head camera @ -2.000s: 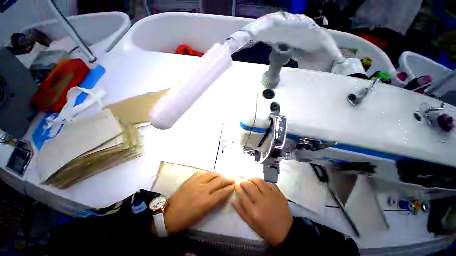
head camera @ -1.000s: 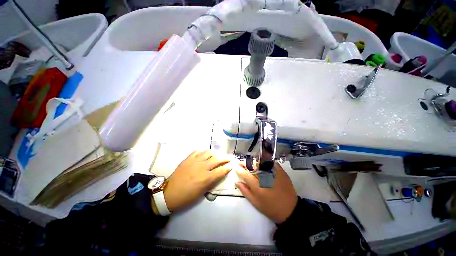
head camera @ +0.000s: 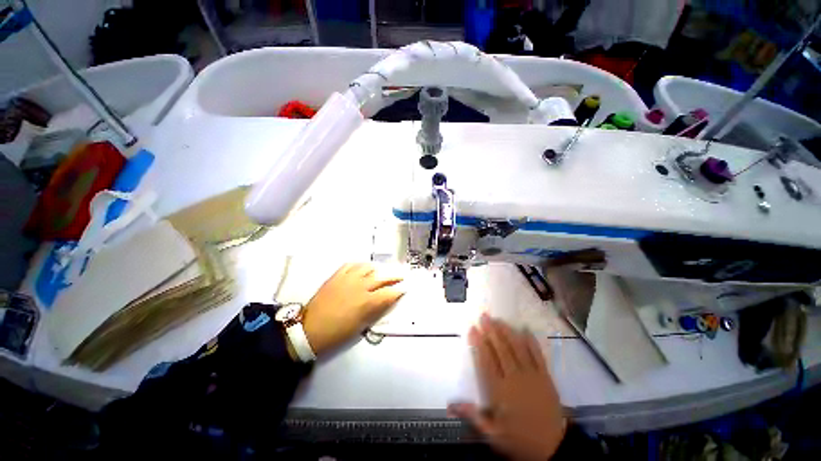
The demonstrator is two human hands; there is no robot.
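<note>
My left hand point(head camera: 353, 306) lies palm down, fingers together, on a pale pocket piece point(head camera: 293, 270) left of the needle area; glare washes out most of the piece. My right hand point(head camera: 515, 383) is open and slightly blurred, fingers spread, over the machine bed front right of the needle, holding nothing visible. The presser foot area point(head camera: 430, 266) is overexposed, so its contact with the fabric cannot be told. The industrial lockstitch machine point(head camera: 576, 198) extends right. A thick stack of cut pieces point(head camera: 135, 297) lies at the left.
A lit sewing lamp point(head camera: 306, 158) hangs left of the needle. Thin dark snips or tweezers point(head camera: 590, 347) lie beside sewn pieces point(head camera: 626, 324) at the right. Bobbins point(head camera: 707, 323) are farther right. A red item point(head camera: 81, 189) lies at far left. White bins point(head camera: 261, 85) stand behind.
My right hand has come away from the fabric and needle, moving toward the front right and spreading its fingers. My left hand stays on the piece. The camera view has shifted.
</note>
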